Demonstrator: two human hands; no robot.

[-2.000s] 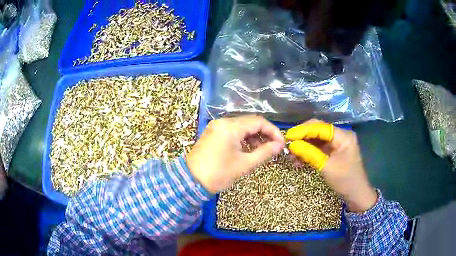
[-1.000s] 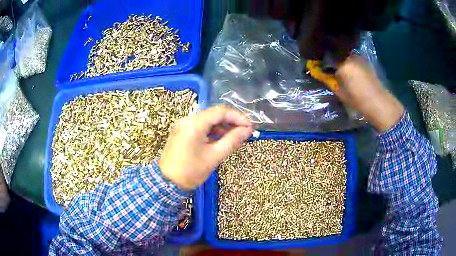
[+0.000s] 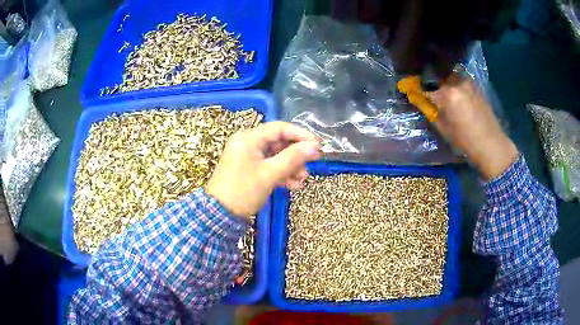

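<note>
My left hand (image 3: 264, 165) is over the border between the left parts tray (image 3: 71, 184) and the right parts tray (image 3: 455, 235), thumb and index fingertips close together; whether a small piece is between them cannot be told. My right hand (image 3: 464, 117), with yellow finger cots (image 3: 420, 98) on thumb and finger, is at the underside of the dark, blurred machine (image 3: 432, 38). What its fingertips hold is hidden. Larger brass-coloured pieces (image 3: 146, 171) fill the left tray. Smaller ones (image 3: 365, 241) fill the right tray in an even heap.
An upper-left blue tray (image 3: 102, 63) holds a small pile of pieces. A flat clear plastic bag (image 3: 337, 95) lies under the machine. Filled clear bags lie at the left edge (image 3: 28, 146) and right edge (image 3: 556, 146). A red surface (image 3: 305, 317) shows at the bottom.
Both hands were together over the right tray. My right hand has since moved up and right to the machine, while my left hand moved left. The whitish piece at my left fingertips no longer shows.
</note>
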